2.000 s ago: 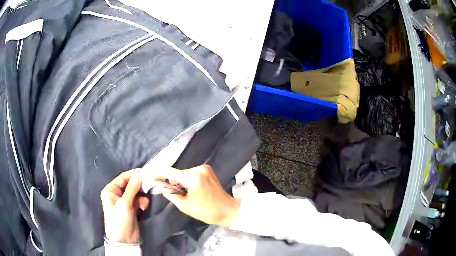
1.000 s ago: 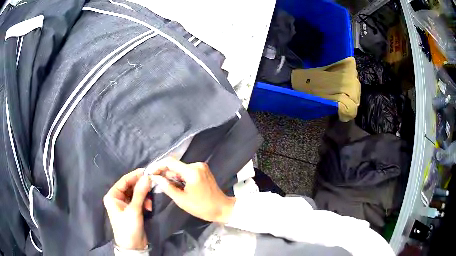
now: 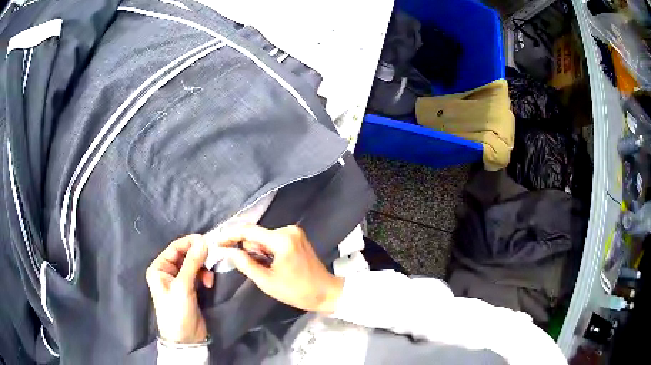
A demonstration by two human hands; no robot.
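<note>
The dark grey jacket [image 3: 214,135] lies spread over the left half of the view, with white lines along its seams and a rounded stitched outline in its middle. Its near edge is folded back and shows a paler underside [image 3: 250,214]. My left hand [image 3: 178,285] pinches this edge between thumb and fingertips. My right hand [image 3: 285,267] is at the same spot, its fingertips against the cloth and almost touching the left fingertips. A small dark object lies within the right fingers. A needle or thread cannot be made out.
The white table [image 3: 321,36] shows behind the jacket. To the right are a blue bin [image 3: 428,142] with dark pieces and a tan garment [image 3: 471,117], speckled floor [image 3: 410,199], dark clothes [image 3: 521,242], black plastic bags [image 3: 542,157] and a grey metal shelf [image 3: 599,142].
Both hands stay at the folded edge with small shifts of the fingers. Compared with the oldest frame, the upper cloth layer covers more of the white line near the right corner.
</note>
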